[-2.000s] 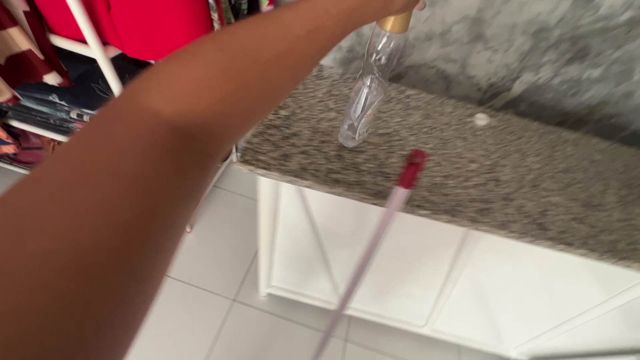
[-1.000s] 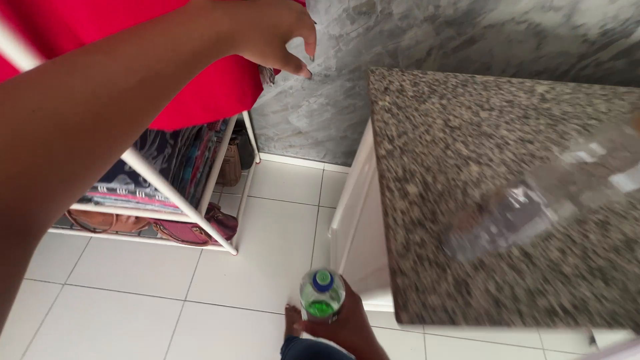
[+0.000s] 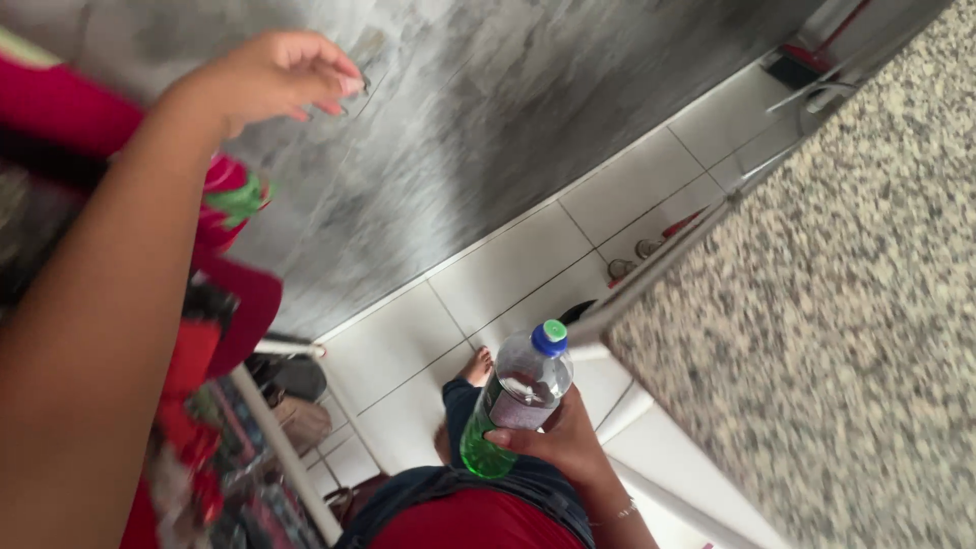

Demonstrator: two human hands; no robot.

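My right hand (image 3: pixel 560 438) is closed around the lower part of a clear plastic bottle (image 3: pixel 526 389) with green liquid at its bottom. The bottle has a blue collar, a green cap and a label, and it leans slightly in front of my body. My left hand (image 3: pixel 293 76) is raised at the upper left, before the grey wall, fingers curled and apart, with nothing seen in it. Pink and red clothes (image 3: pixel 244 305) hang beside my left forearm.
A speckled granite countertop (image 3: pixel 831 290) fills the right side, its corner near the bottle. A marbled grey wall (image 3: pixel 473 130) runs behind. A white rack (image 3: pixel 282 442) with folded clothes and bags stands at the lower left. White floor tiles (image 3: pixel 526 244) lie between; a red dustpan (image 3: pixel 801 65) is far off.
The view has swung strongly. The bottle with green liquid has come up in my right hand and shows more fully. The clear bottle on the countertop is out of view.
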